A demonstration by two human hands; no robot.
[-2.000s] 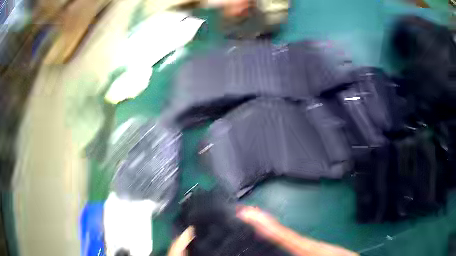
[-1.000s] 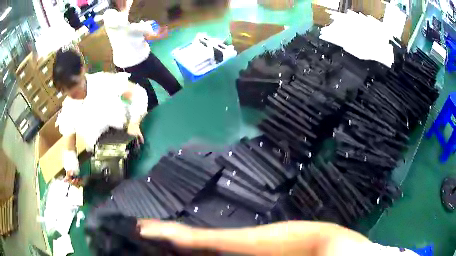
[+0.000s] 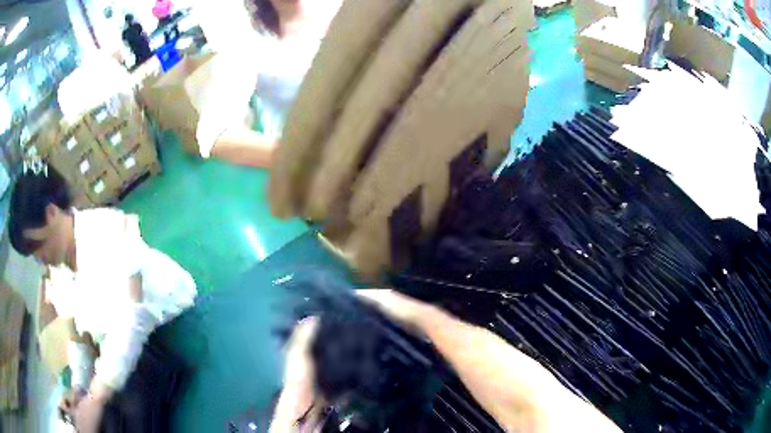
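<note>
A dark black bundle of cables or panels is held between my hands at the bottom centre; it is blurred, so its parts cannot be told apart. My left hand is on its left side, seen from the side. My right hand reaches over its top right, fingers partly hidden. Black panels stand in many overlapped rows on the right.
Large brown slotted cardboard pieces stand over the bench just beyond my hands, by a person in white. Another person bends at the left. A white sheet covers the far panels. Cartons are stacked behind.
The view has shifted. The black bundle has gone from the lower left to the bottom centre, with both hands now visible on it. The large cardboard pieces have come into view over the bench.
</note>
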